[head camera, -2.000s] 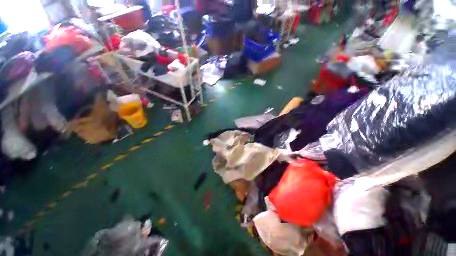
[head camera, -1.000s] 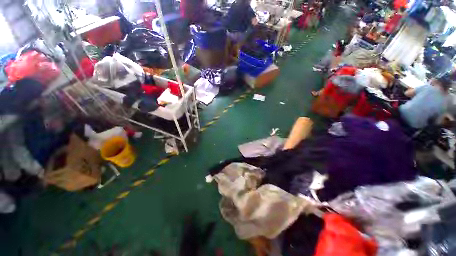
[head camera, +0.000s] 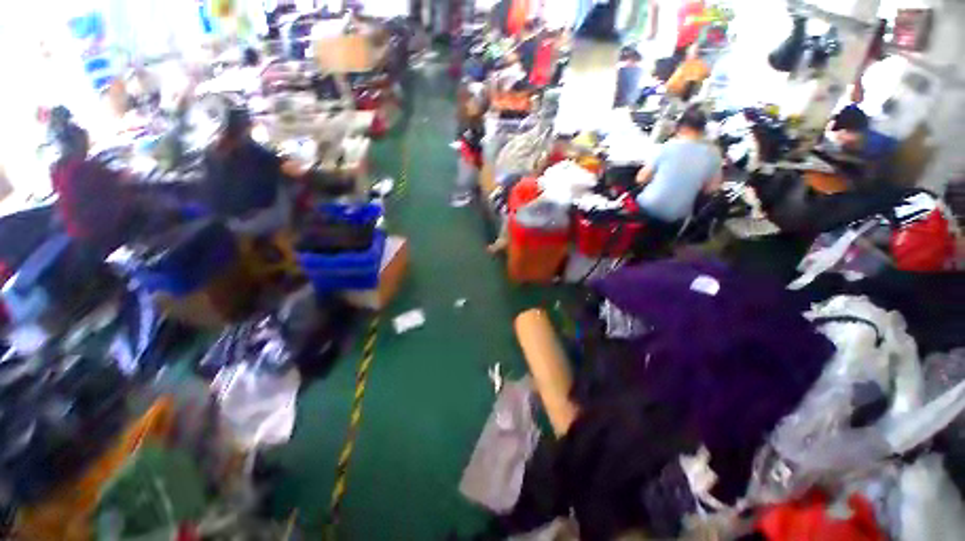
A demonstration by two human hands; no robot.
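Note:
Neither of my hands is in the picture. Nearest in front on the right lies a large heap with a dark purple cloth (head camera: 730,343) on top and black cloth (head camera: 614,444) beside it. A tan roll (head camera: 547,370) leans at the heap's left edge, above a flat greyish piece (head camera: 502,446) on the floor. Clear plastic wrap (head camera: 825,423) and a bright red bag (head camera: 820,518) lie at the lower right. The picture is blurred.
A green aisle (head camera: 429,264) with yellow-black tape (head camera: 356,423) runs ahead. Blue crates (head camera: 344,254) stand on its left, red bins (head camera: 538,245) on its right. A person in light blue (head camera: 680,174) sits at the right; people in dark clothing sit at the left. Blurred heaps fill the lower left.
The view has swung right and up along the aisle. The purple heap and blue crates have shifted left in the picture; the white-framed rack and yellow bucket have gone out of view.

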